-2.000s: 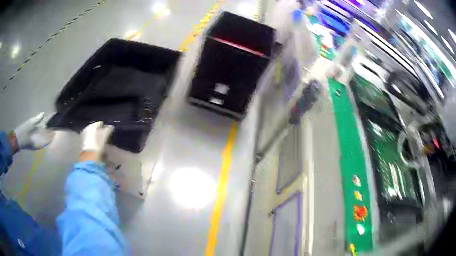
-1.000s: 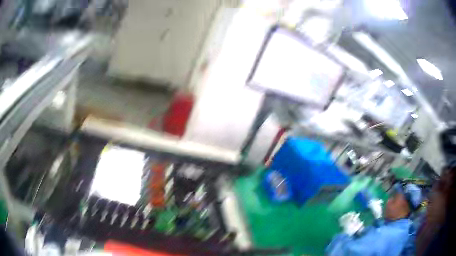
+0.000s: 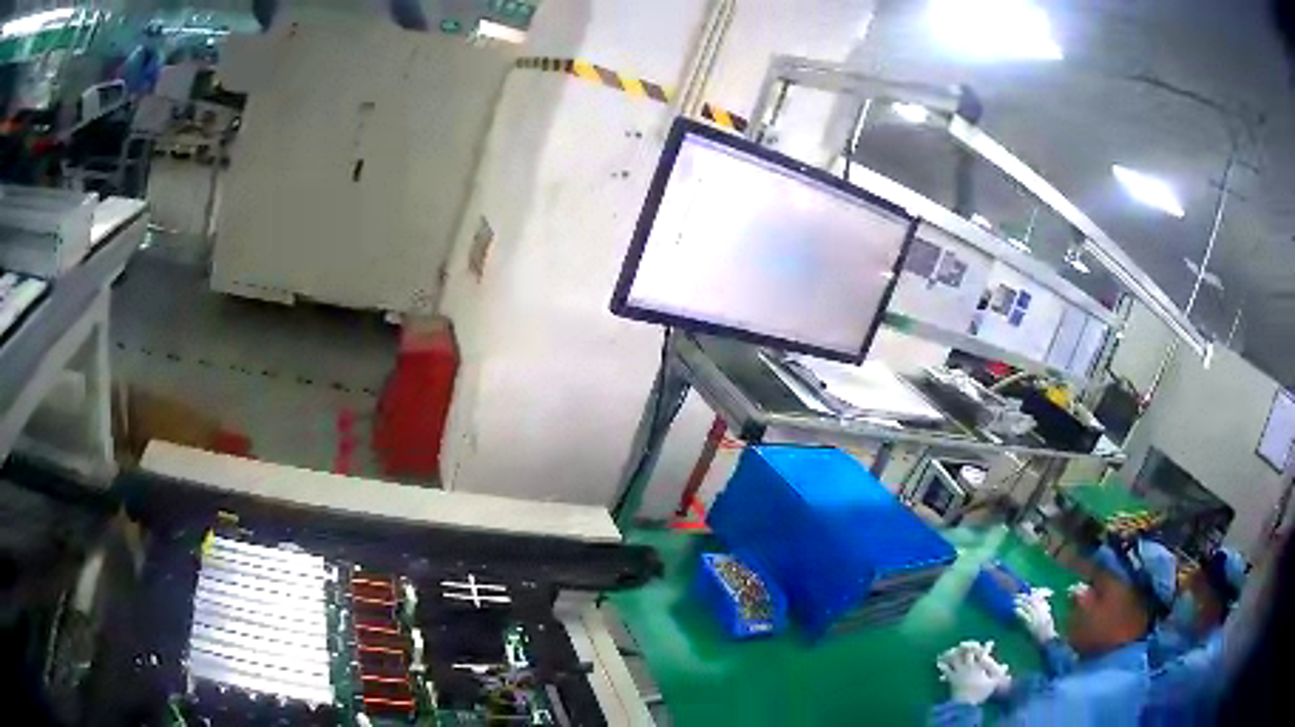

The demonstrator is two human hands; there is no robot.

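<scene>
A circuit board [image 3: 341, 646] lies in a black carrier [image 3: 156, 568] on the conveyor at the lower left, cut off by the bottom edge. It has silver-white parallel bars [image 3: 260, 618], a row of orange-copper blocks [image 3: 381, 639] and green areas with small parts. A black-framed monitor [image 3: 767, 244] with a mostly white page stands beyond, tilted in the picture. Neither of my hands is in the picture.
A pale conveyor rail [image 3: 376, 490] runs behind the board. Blue stacked bins [image 3: 831, 533] and a small blue parts bin [image 3: 741, 594] sit on the green mat [image 3: 696, 665]. Two people in blue sit at right; white gloves [image 3: 973, 670] show. A red box [image 3: 419, 398] stands by the pillar [image 3: 568, 213].
The view has swung from the floor totes and my gloved hands to the conveyor and monitor. Since one second ago it has steadied and sharpened, and the monitor sits further left.
</scene>
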